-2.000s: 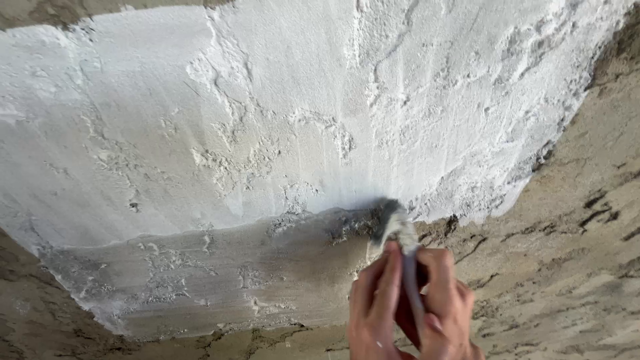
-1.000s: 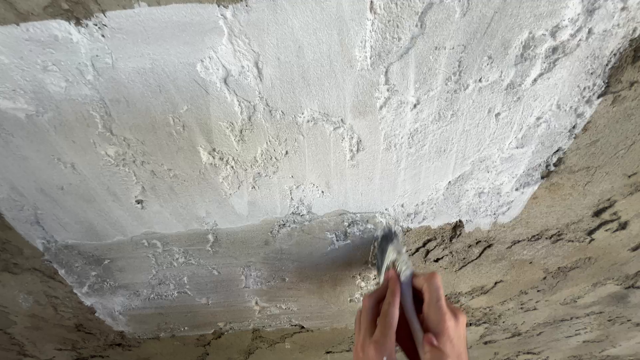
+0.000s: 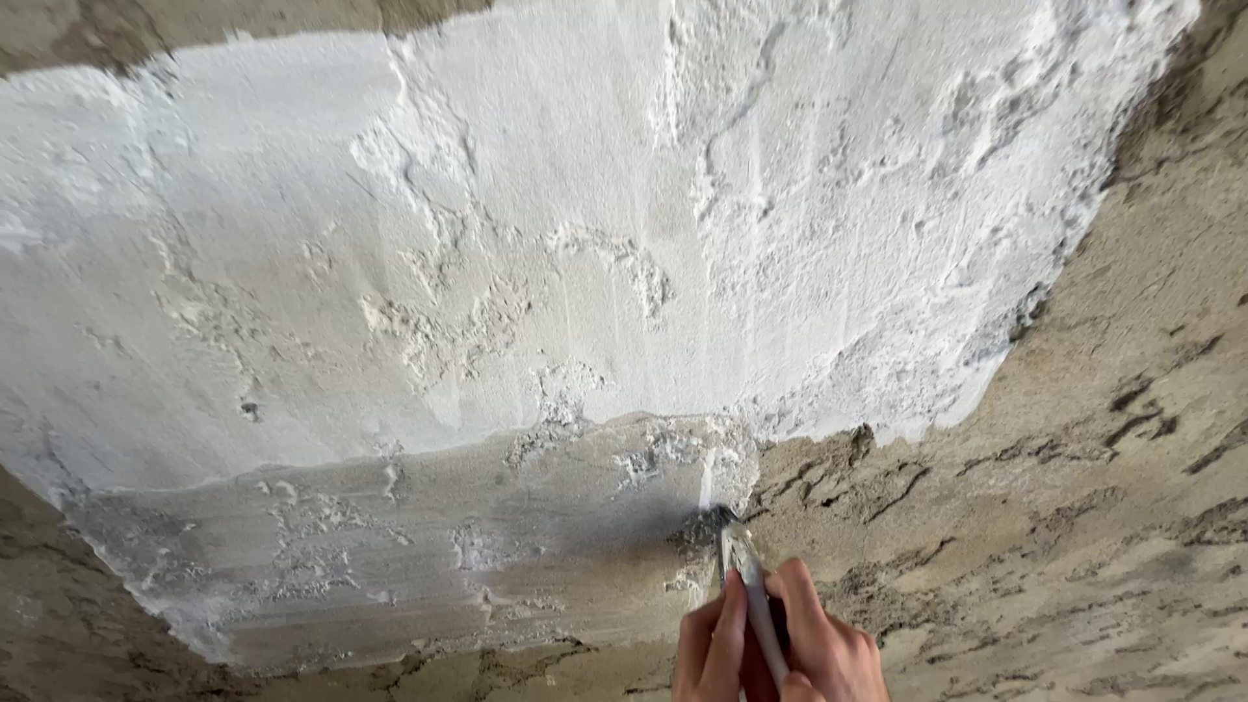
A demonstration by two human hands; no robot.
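Note:
My right hand (image 3: 780,643), at the bottom right of centre, is closed around the pale, paint-smeared handle of a small paintbrush (image 3: 746,565). The dark bristle end touches the rough surface near the right end of a greyish, thinly coated strip (image 3: 585,575). Just above the bristles runs a short wet streak of white paint (image 3: 709,476). A large area of brighter white coating (image 3: 546,175) spreads over the surface above the strip. Only one hand shows; I take it for the right, and its wrist is cut off by the frame. My left hand is out of view.
Bare brown-grey rough plaster (image 3: 1102,468) with cracks and ridges borders the coating on the right. More uncoated plaster shows along the top left (image 3: 224,19) and bottom left (image 3: 58,585). Raised flaky ridges (image 3: 439,331) stand out within the white area.
My right hand has moved the brush down along the right end of the greyish strip. A white streak now shows above the bristles.

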